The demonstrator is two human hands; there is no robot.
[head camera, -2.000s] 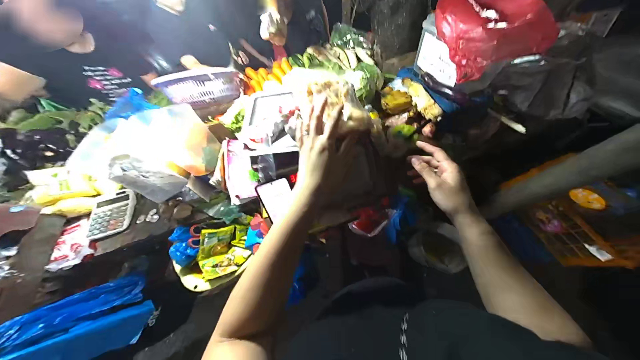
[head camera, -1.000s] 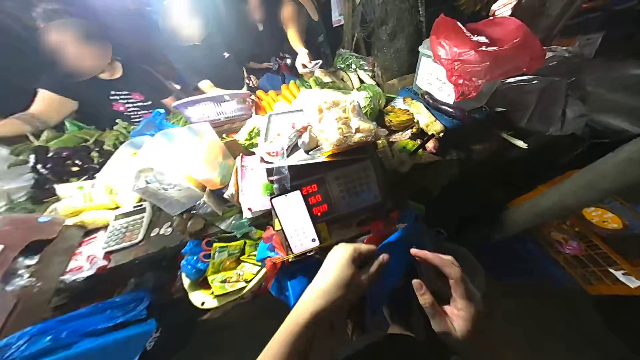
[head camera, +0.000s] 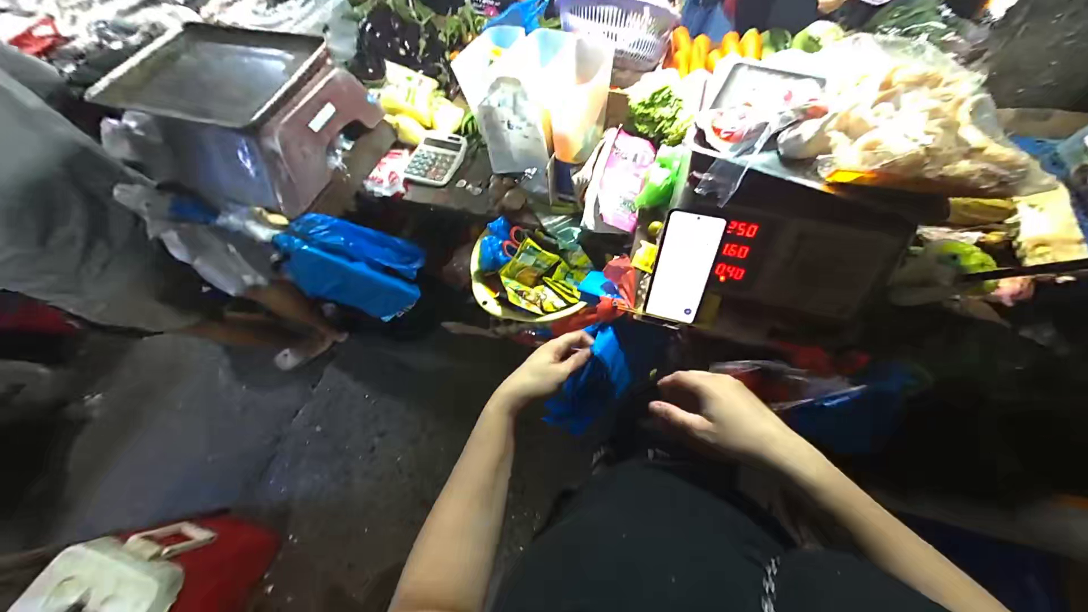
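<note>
Blue plastic bags (head camera: 595, 382) hang below the stall's edge. My left hand (head camera: 544, 370) is at their upper left, its fingertips touching the blue plastic; whether they grip it is hard to tell. To the right of the bags, my right hand (head camera: 710, 412) has its fingers curled and parted, with nothing seen in it. Above them a smartphone (head camera: 684, 268) with a lit screen leans against a digital weighing scale (head camera: 799, 263) with red digits. On the scale lies a clear plastic bag of pale food pieces (head camera: 909, 119). A round tub (head camera: 484, 289) holds yellow-green packets (head camera: 535, 272) and red-handled scissors.
A calculator (head camera: 436, 159), a purple-white basket (head camera: 616, 30) and carrots (head camera: 714, 49) lie farther back. Another metal-topped scale (head camera: 212, 72) stands at the left, with blue bags (head camera: 348, 259) beneath it. A person in grey (head camera: 76, 204) is at the left edge. A red and white cooler (head camera: 212, 561) sits on the floor.
Both my hands were up by the bag of pale food on the scale two seconds ago; they have since come down to the hanging blue bags. The view has swung left and down.
</note>
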